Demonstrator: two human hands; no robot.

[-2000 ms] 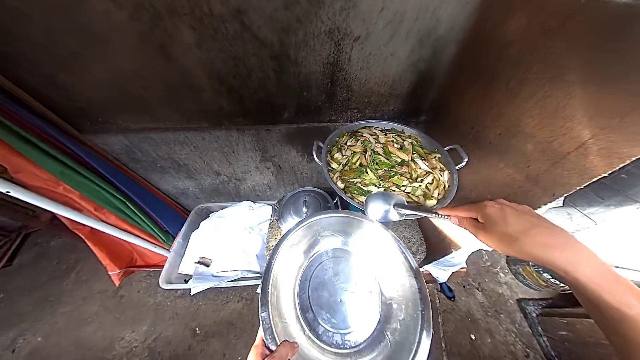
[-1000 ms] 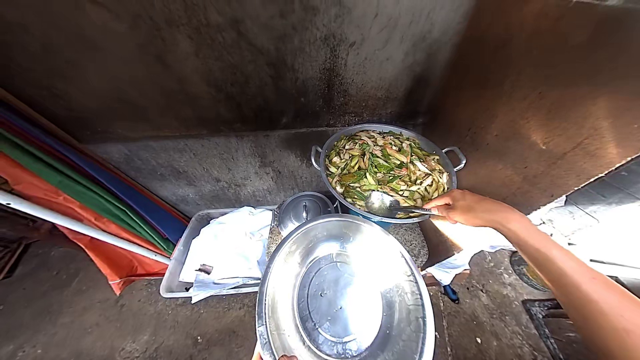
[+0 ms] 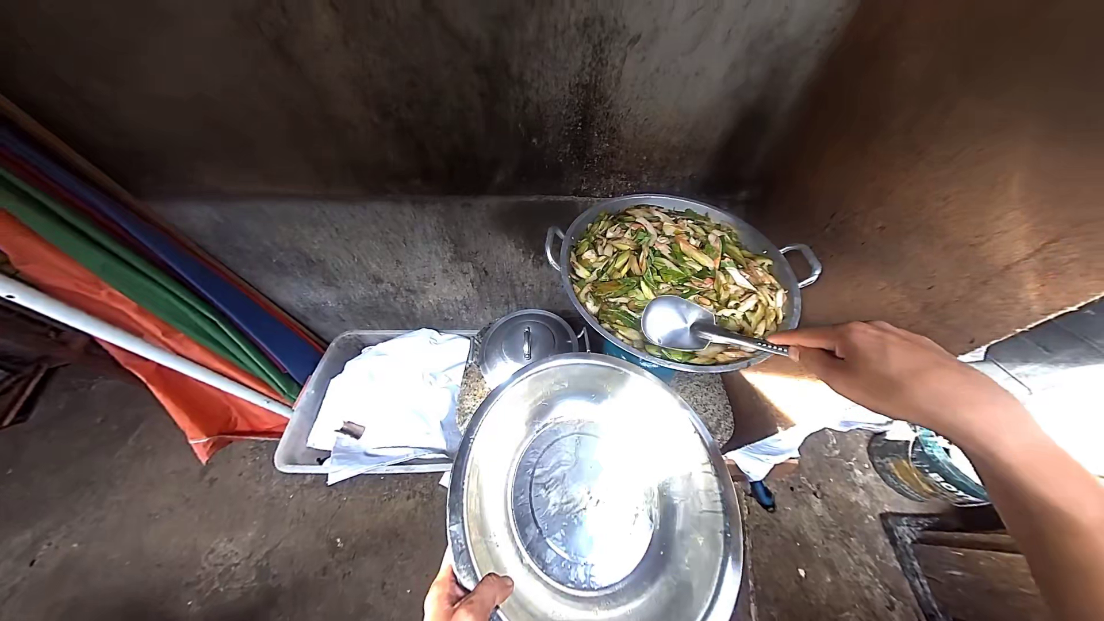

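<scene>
My right hand grips the handle of a metal ladle, whose bowl lies over the near side of the food. A wide two-handled metal pan holds a heap of sliced green and pale vegetables. My left hand grips the lower left rim of a large round metal lid or basin, tilted in front of the pan, with the thumb over the edge. Just left of the pan sits a small lidded metal pot.
A grey plastic tray with white bags stands at left, beside folded orange, green and blue fabric and a white pole. Walls rise behind and right of the pan. A bucket stands at right.
The ladle's bowl was at the pan's near rim, then down among the vegetables, and now rests over them nearer the middle. My left hand shows more than it did one second ago.
</scene>
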